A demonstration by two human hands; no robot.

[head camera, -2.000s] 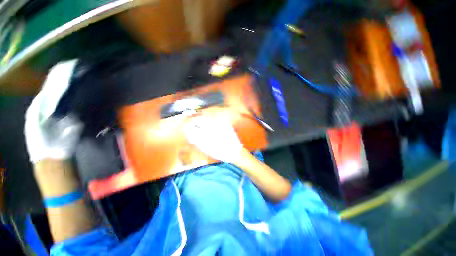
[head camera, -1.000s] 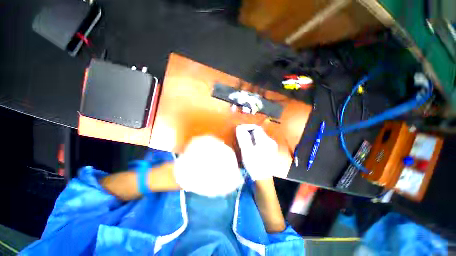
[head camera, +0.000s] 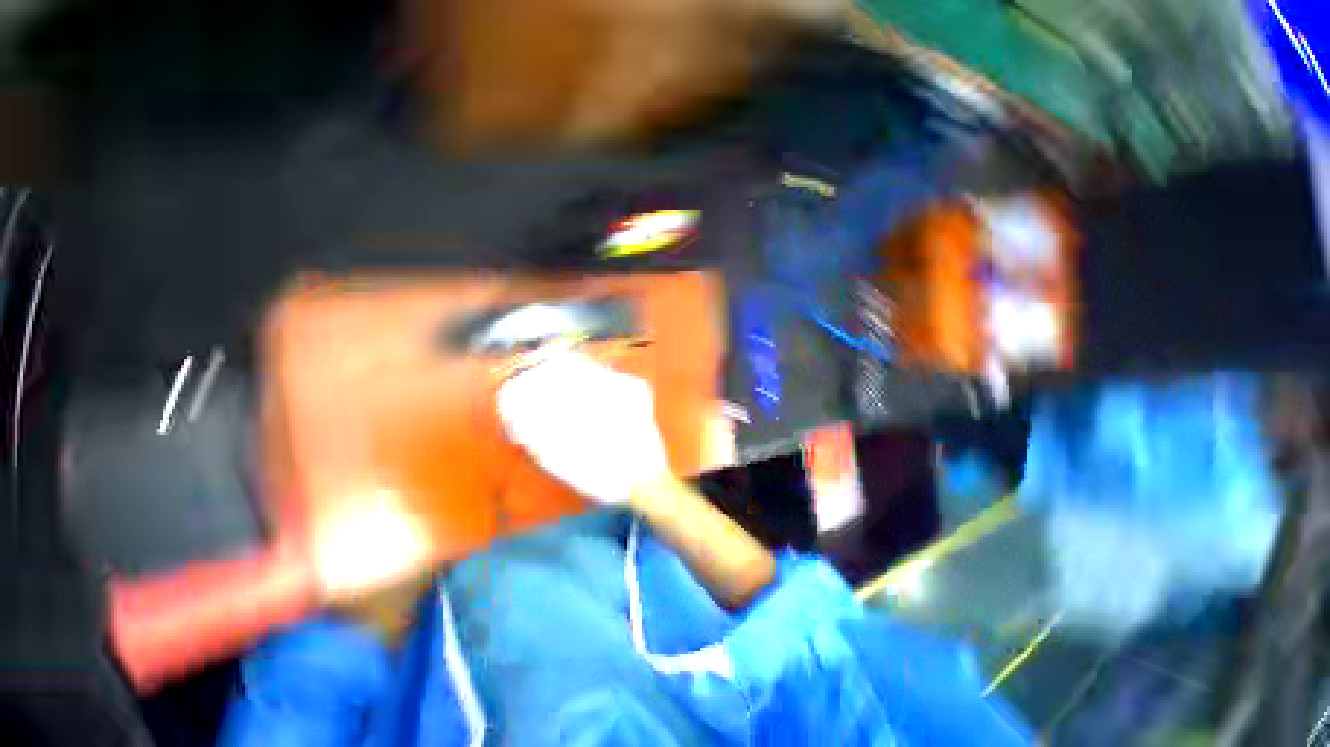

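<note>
The view is blurred. My right hand [head camera: 586, 426], in a white glove, is over the middle of the orange mat [head camera: 394, 423], just below the whitish connector fixture [head camera: 537, 327] on its dark bar. Whether it holds anything cannot be told. My left hand [head camera: 368, 543], gloved and badly smeared, is at the mat's lower left edge, beside the orange-red pad [head camera: 212, 610]. Its fingers cannot be made out. A dark flat shape, apparently a set-top box [head camera: 164, 474], lies left of the mat.
Red, white and yellow plugs [head camera: 651, 232] lie behind the mat. A blue marker pen [head camera: 761, 347] lies to its right. The orange-brown power box [head camera: 941, 285] stands farther right. Part of a person in blue [head camera: 1152, 467] shows at the right.
The view has turned. My left hand has moved away from my right hand, to the mat's lower left edge. My right hand is now nearer the connector fixture.
</note>
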